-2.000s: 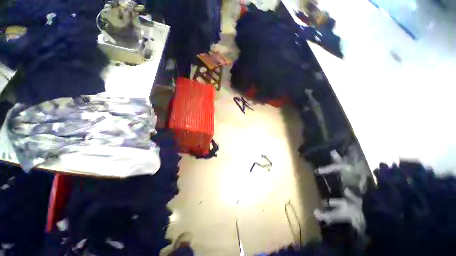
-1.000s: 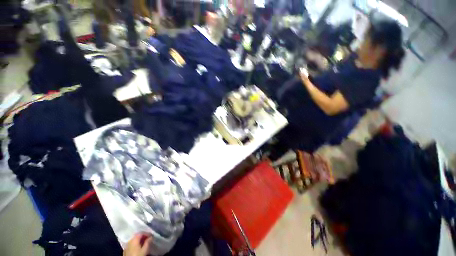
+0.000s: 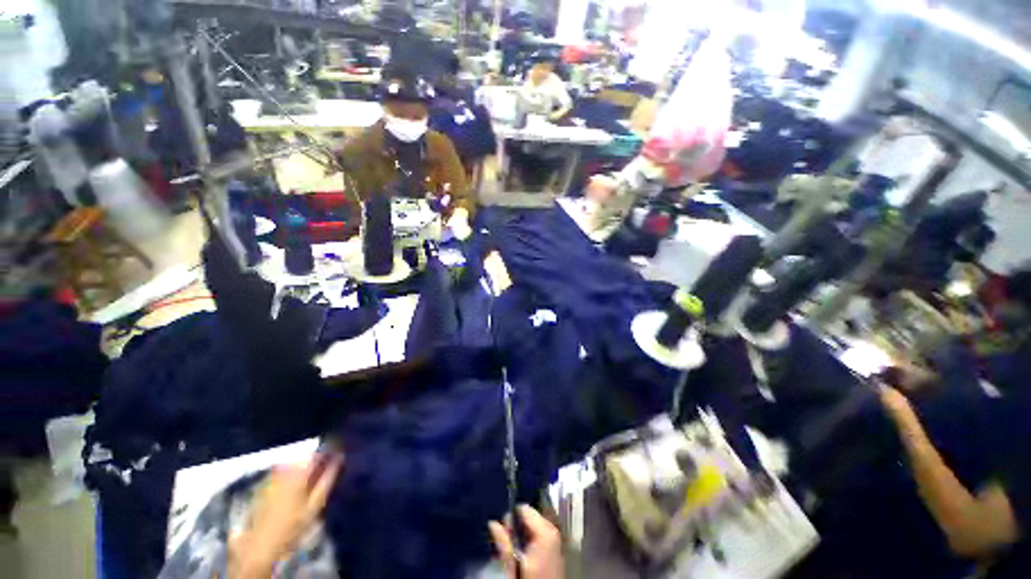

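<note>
My right hand (image 3: pixel 531 545), at the bottom edge, is closed around the lower end of a long thin upright tool (image 3: pixel 509 435); I cannot tell if it is shears. My left hand (image 3: pixel 283 515) is blurred, over the grey-white patterned cloth (image 3: pixel 209 532) at the table end. Its fingertips are at the left edge of a large navy garment piece (image 3: pixel 418 486); I cannot tell if they grip it. The navy cloth lies heaped between my hands and beyond them. The overlock machine (image 3: pixel 667 481) sits just right of my right hand.
Thread cones (image 3: pixel 724 283) on white discs stand above the machine. A masked person (image 3: pixel 401 158) sits at another machine ahead. Another person's arm (image 3: pixel 938 475) is at the right. Navy heaps (image 3: pixel 170 396) lie at the left. A plastic bag with red contents (image 3: pixel 692 119) hangs beyond.
The view has risen and moved closer to the table and machine. The red crate has left the picture. My left hand is over the table end, and my right hand has come into view with the thin tool.
</note>
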